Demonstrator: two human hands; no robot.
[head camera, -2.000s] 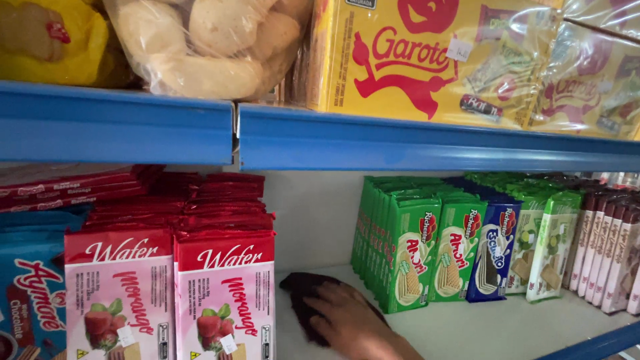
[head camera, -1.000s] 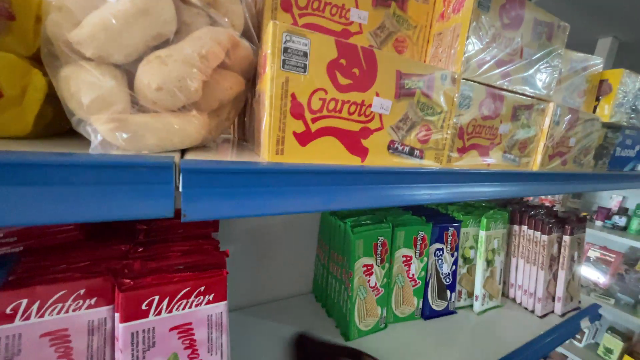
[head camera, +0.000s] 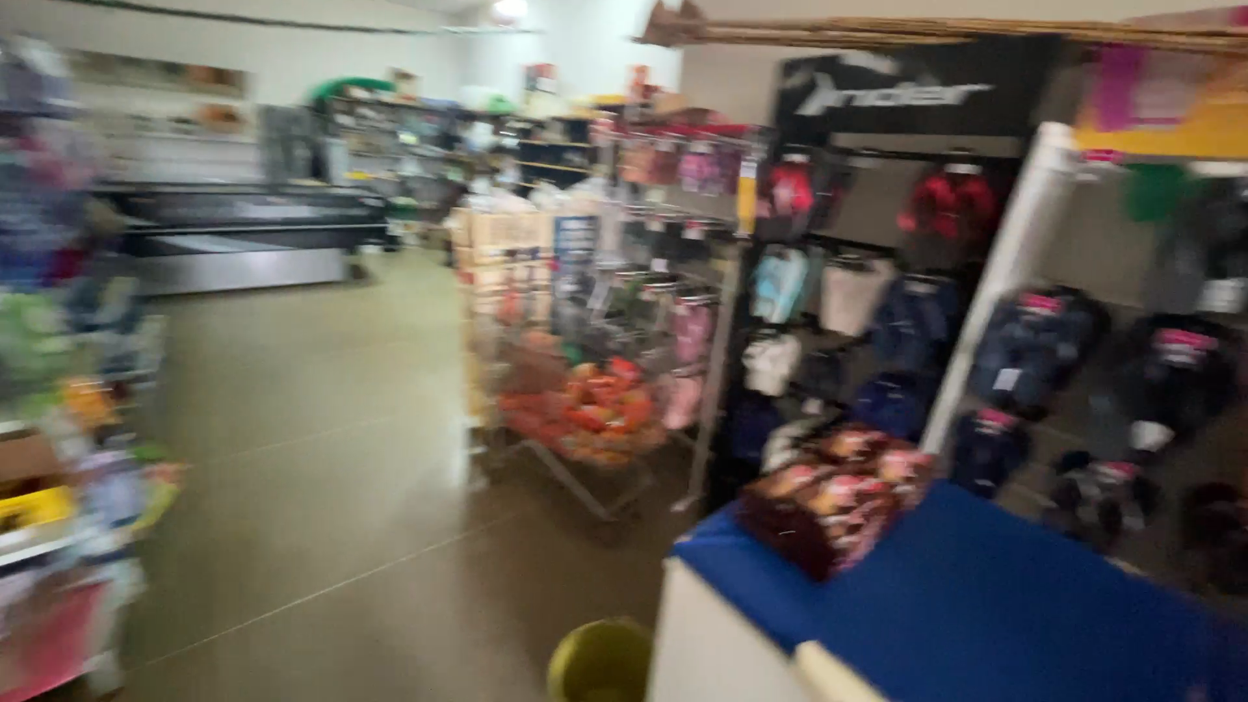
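Note:
Neither my left hand nor my right hand shows in the head view, so what they hold or touch is hidden. The view is blurred. At the lower right stands a counter with a blue top (head camera: 985, 604) and a pale side. On its far left corner lies a stack of dark, patterned packages (head camera: 838, 497). A yellow-green bucket (head camera: 600, 663) stands on the floor beside the counter.
Racks of hanging flip-flops (head camera: 912, 317) rise behind the counter. A stand with orange-red goods (head camera: 609, 400) is at the centre. Shelves of goods (head camera: 73, 409) line the left. A dark display case (head camera: 244, 234) stands far back; tiled floor (head camera: 322, 439) runs between.
The view has swung from the wafer shelf to the shop floor. Two seconds ago a hand with a dark cloth was on that shelf; no hand shows now.

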